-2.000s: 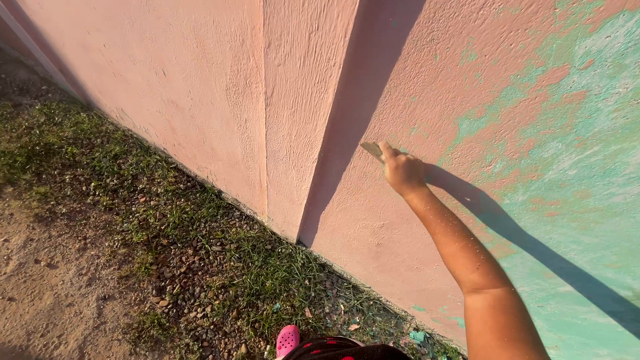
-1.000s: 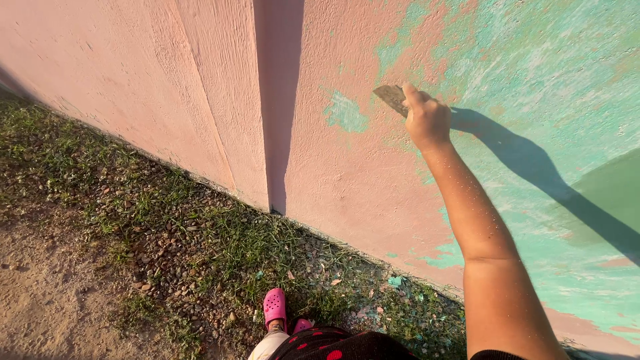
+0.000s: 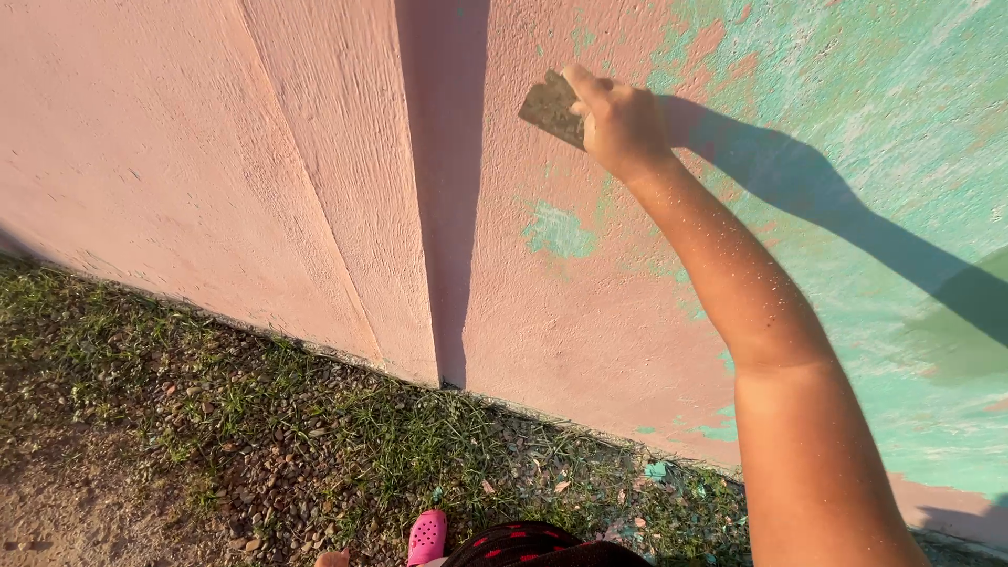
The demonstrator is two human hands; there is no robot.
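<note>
My right hand [image 3: 622, 122] grips a flat, stained scraper blade [image 3: 554, 110] against the upper part of a pink-painted wall [image 3: 551, 331]. The blade points left, and its handle is mostly hidden by my fingers. Below the blade, a small turquoise patch [image 3: 559, 230] shows through the pink. Right of my arm, a large turquoise area [image 3: 890, 331] has pale streaks and a ragged border. Pale specks dot my forearm. At the bottom edge is a small bit of skin that could be my left hand; too little shows to tell.
A raised pink pilaster [image 3: 354, 181] stands left of the scraper, with a dark shadow along its right side. Grass and gravel [image 3: 291, 441] run along the wall base, with turquoise and pink paint flakes [image 3: 655, 471]. A pink clog [image 3: 428, 537] is at the bottom.
My right hand moved up the wall with the scraper after the first frame. The small turquoise patch shows where the earliest frame had pink paint. The view has shifted.
</note>
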